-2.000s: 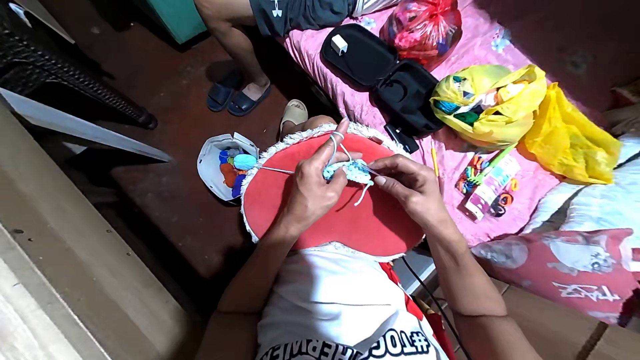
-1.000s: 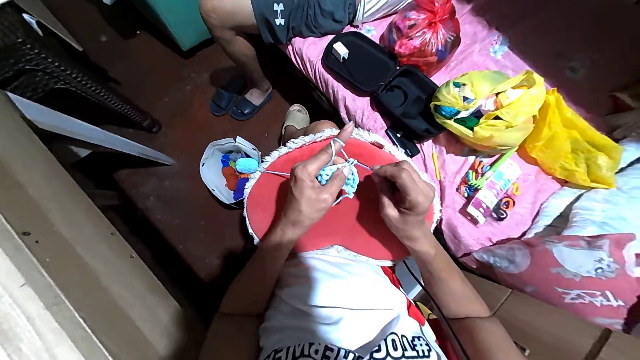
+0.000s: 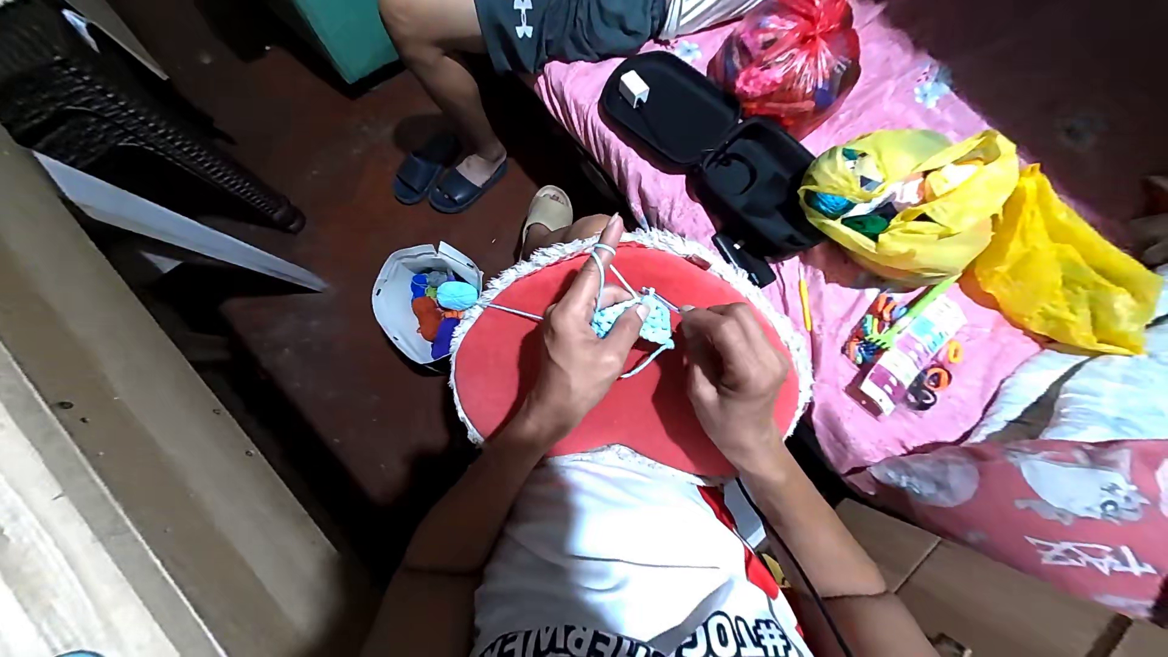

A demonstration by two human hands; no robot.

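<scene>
A small light-blue crocheted piece [image 3: 652, 321] is pinched between the thumb and fingers of my left hand [image 3: 584, 338], above a red cushion with a fluffy white edge [image 3: 511, 388] on my lap. Light-blue yarn loops around my raised left index finger and runs left to a yarn ball [image 3: 457, 295] at a white container [image 3: 394, 306]. My right hand [image 3: 735, 365] is closed on a thin crochet hook [image 3: 673, 307], mostly hidden by the fingers, its visible end at the piece's upper right edge. A loose yarn tail hangs under the piece.
A pink-covered bed at right bears an open black case [image 3: 671, 109], a red plastic bag [image 3: 789, 64], a yellow bag of yarn [image 3: 912, 242], a yellow stick [image 3: 805, 301] and colourful rings [image 3: 931, 379]. Another person's legs [image 3: 447, 82] are beyond. A dark woven chair [image 3: 155, 137] stands left.
The crocheted piece has shifted and turned in my left hand. My right hand, a little farther from it a second ago, is closer to its edge.
</scene>
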